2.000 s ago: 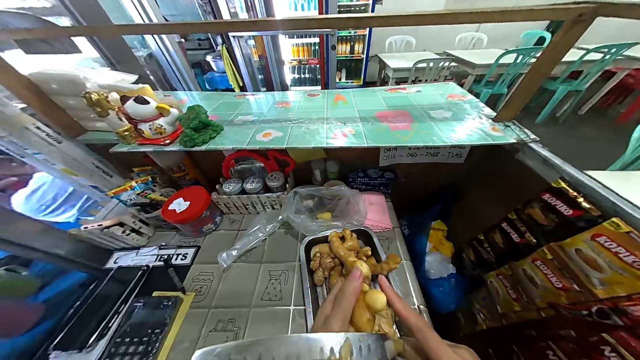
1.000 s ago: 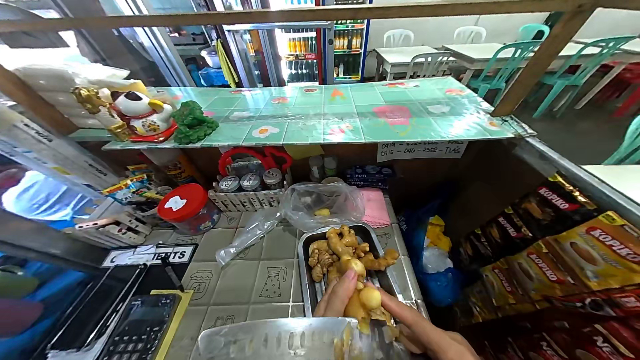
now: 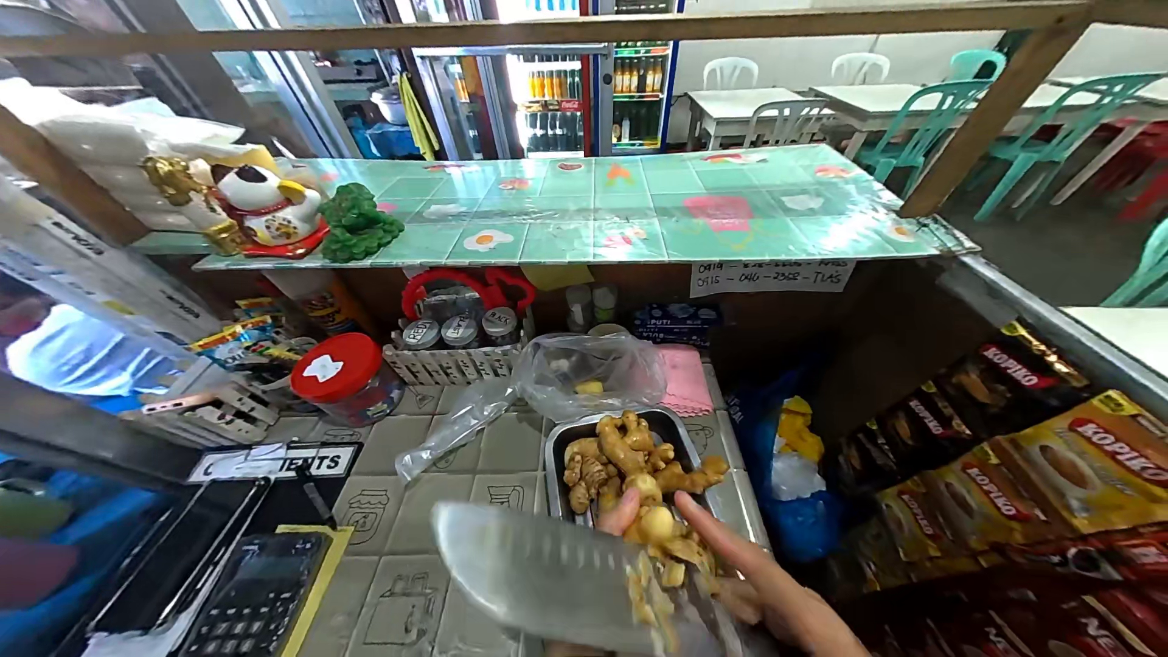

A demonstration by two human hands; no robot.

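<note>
My left hand [image 3: 619, 513] is mostly hidden behind the knife; its visible fingertip presses a partly peeled piece of ginger [image 3: 656, 526]. My right hand [image 3: 762, 570] comes in from the lower right, one finger extended beside the ginger, and appears to hold the wide knife [image 3: 538, 570], whose handle is hidden. The blurred steel blade points left, with peel shavings [image 3: 646, 593] stuck near its heel end. Just beyond my fingers, knobbly unpeeled ginger [image 3: 625, 447] lies heaped in a metal tray [image 3: 553, 470]. Peel hangs around the held piece.
Behind the tray lie a clear plastic bag [image 3: 593, 370] and a pink cloth [image 3: 683, 379]. A red-lidded jar [image 3: 338, 370], lidded containers [image 3: 461, 331] and a calculator [image 3: 260, 593] stand left. Coffee sachets [image 3: 1068, 456] hang right, below a tiled-pattern shelf [image 3: 547, 210].
The knife blade has moved up and to the right from the lower edge, and its tip now sits higher. My hands remain close together at the ginger by the tray.
</note>
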